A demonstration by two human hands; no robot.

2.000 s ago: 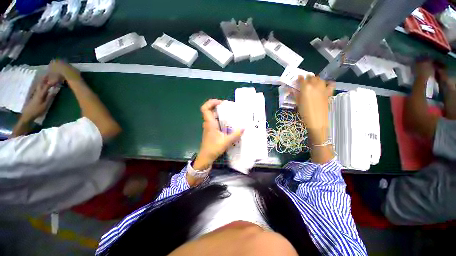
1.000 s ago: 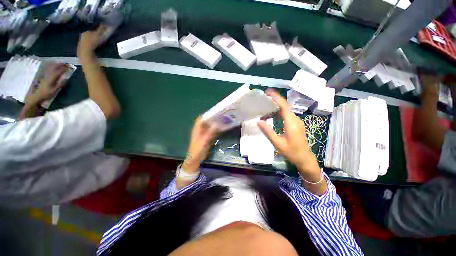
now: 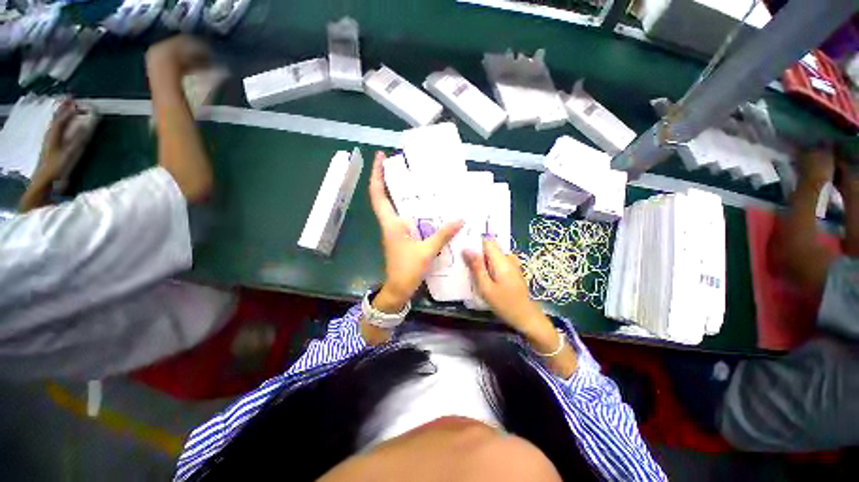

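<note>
My left hand (image 3: 408, 247) holds a flat white carton (image 3: 433, 158) with a purple round print, its thumb across the face and fingers along its left edge. My right hand (image 3: 502, 283) lies over the pile of flat cartons (image 3: 495, 207) directly before me, fingertips touching it near a purple print; whether it grips one I cannot tell. An opened folding carton (image 3: 331, 201) lies on the green bench left of my left hand, with a flap raised at its far end.
Rubber bands (image 3: 563, 261) lie right of the pile. Beyond them are small white leaflet piles (image 3: 581, 177), and the carton stack (image 3: 669, 266) is at right. Cartons (image 3: 465, 102) stand past the white strip (image 3: 285, 123). A metal post (image 3: 730, 89) and neighbours' arms flank the bench.
The carton held between my hands now lies opened on the bench at left. My left hand has taken hold of a flat carton. My right hand has moved down to the flat pile.
</note>
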